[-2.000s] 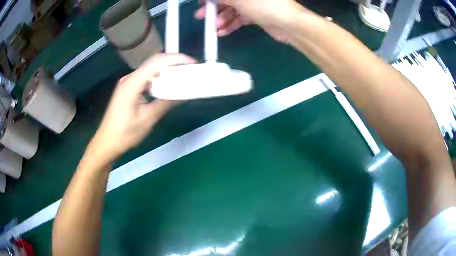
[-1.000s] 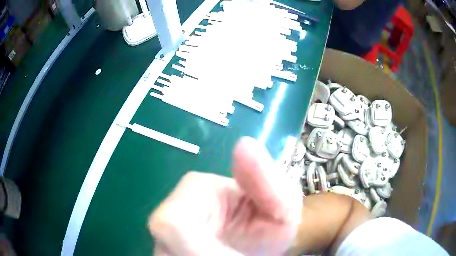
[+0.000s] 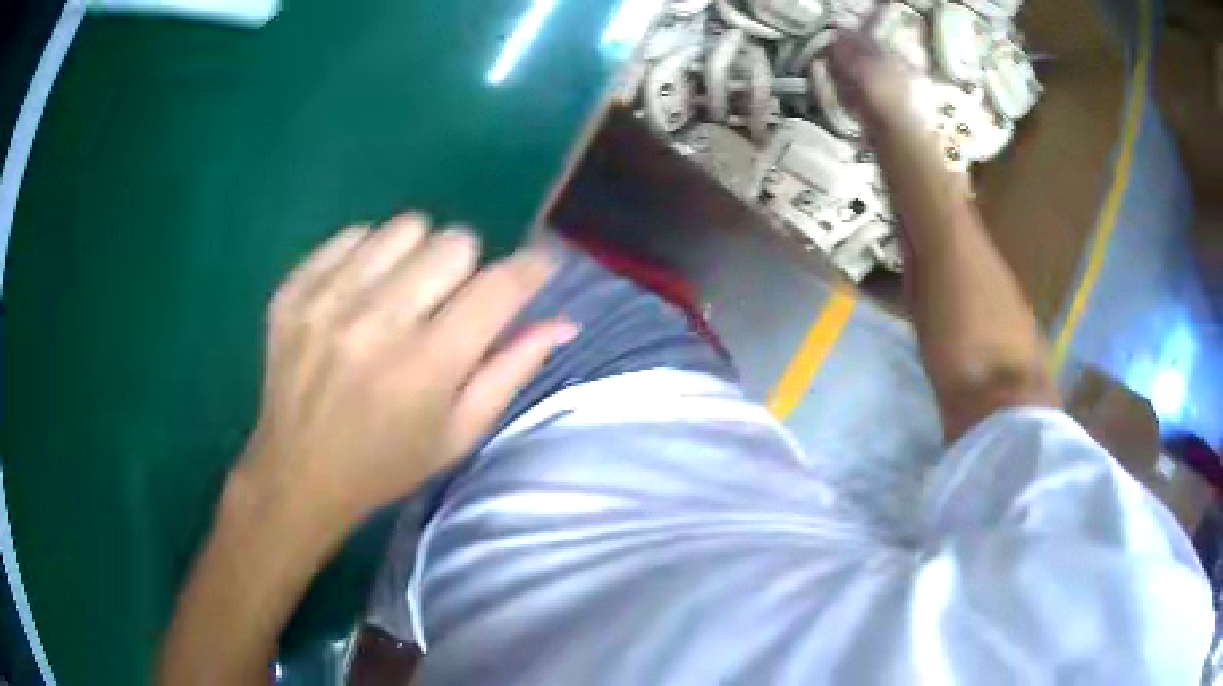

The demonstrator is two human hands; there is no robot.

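Off-white humidifier tops (image 3: pixel 818 174) lie heaped in a large brown carton (image 3: pixel 1060 201) at the upper right. My right hand (image 3: pixel 872 67) is in among the tops, small and blurred; whether it grips one cannot be told. My left hand (image 3: pixel 382 349) is over the green bench near its edge, palm down, fingers apart and holding nothing.
The glossy green bench (image 3: pixel 161 268) fills the left side, with a white stripe along its far left. Part of a white piece shows at the top left edge. Grey floor with yellow lines lies beside the carton. A red edge (image 3: pixel 644 275) shows by my lap.
The view has turned right and down toward the carton. The pile of white sticks has left the picture. My right hand has reached into the carton, and my left hand has come into view.
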